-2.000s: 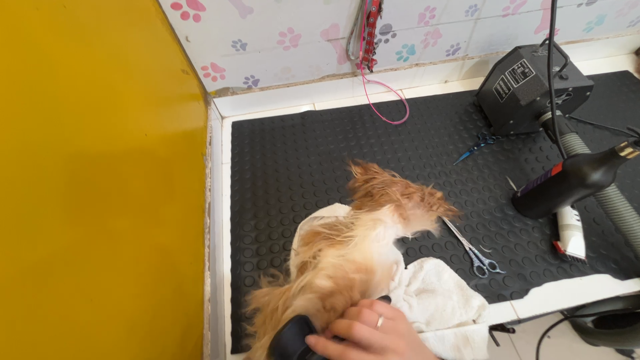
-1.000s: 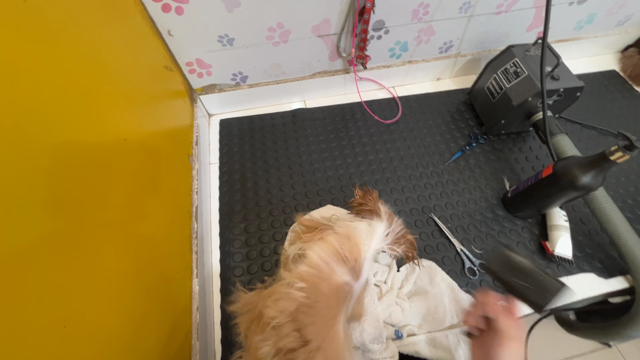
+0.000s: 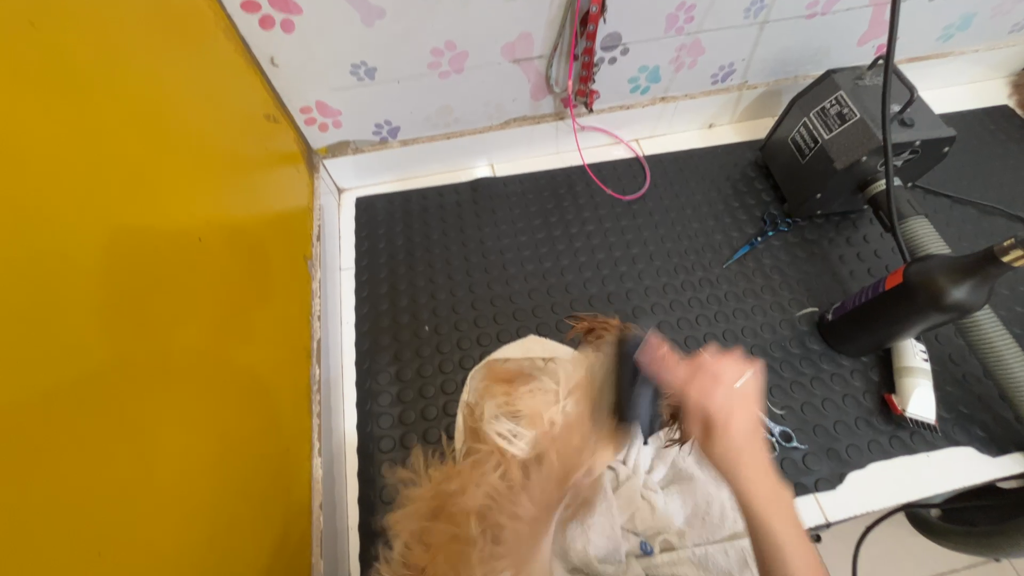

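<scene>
In the head view a dog with long golden and cream fur (image 3: 472,504) is at the lower middle, on and beside a whitish towel (image 3: 656,504). Motion blur softens my right hand (image 3: 704,392), which wears a ring and reaches in from the lower right. Its fingers are closed on a black grooming tool (image 3: 638,388), held against the fur at the dog's head; blur hides what kind of tool it is. Behind the wrist, scissors (image 3: 786,434) lie partly hidden on the black studded rubber mat (image 3: 496,256). My left hand is out of view.
Blue scissors (image 3: 756,238) lie near a black blower (image 3: 848,136) with a grey ribbed hose (image 3: 992,344). A black bottle (image 3: 904,308) lies near white clippers (image 3: 913,382). A pink loop (image 3: 616,188) hangs at the tiled wall; a yellow panel (image 3: 152,304) borders the left side.
My right hand, low at the right beside the towel one second ago, has moved up and left to the dog's head with the black tool.
</scene>
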